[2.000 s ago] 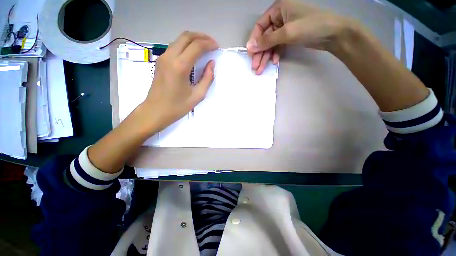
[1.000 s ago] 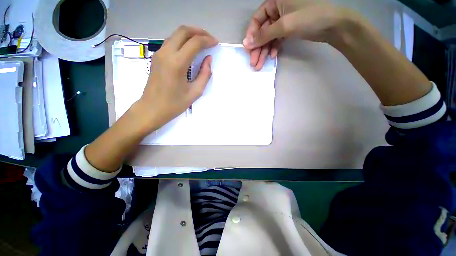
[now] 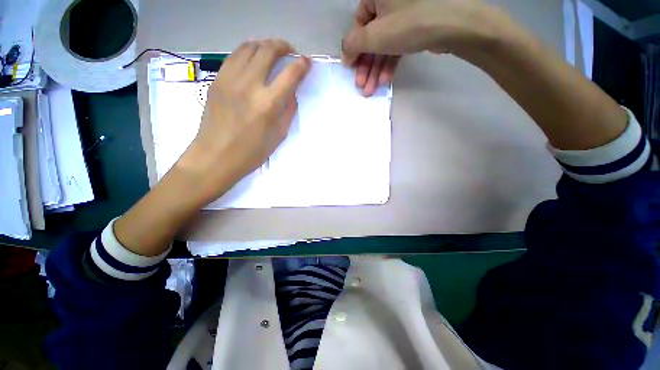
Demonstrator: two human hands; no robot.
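Note:
A glossy white panel (image 3: pixel 333 144) lies flat on a grey board (image 3: pixel 463 166). A silvery block with yellow tape (image 3: pixel 181 71), a dark green part and a thin dark wire are at its top left. My left hand (image 3: pixel 250 108) lies over the panel, thumb and fingertips close together at its top edge; whether they grip anything is unclear. My right hand (image 3: pixel 394 36) is at the top edge to the right, thumb and forefinger pinched at a narrow whitish strip (image 3: pixel 326 59) along the edge, its other fingers over the panel. The pinched part is hidden.
A large white tape roll (image 3: pixel 47 50) lies at the upper left. Stacked white panels and sheets (image 3: pixel 65 152) are at the left on the dark green bench (image 3: pixel 116 170). White strips (image 3: pixel 582 43) lie at the upper right. A white sheet shows under the board's front edge.
The panel, board and tape roll appear shifted left and slightly up in view. My left thumb has moved up from the panel's face to its top edge. My right hand stays pinched there.

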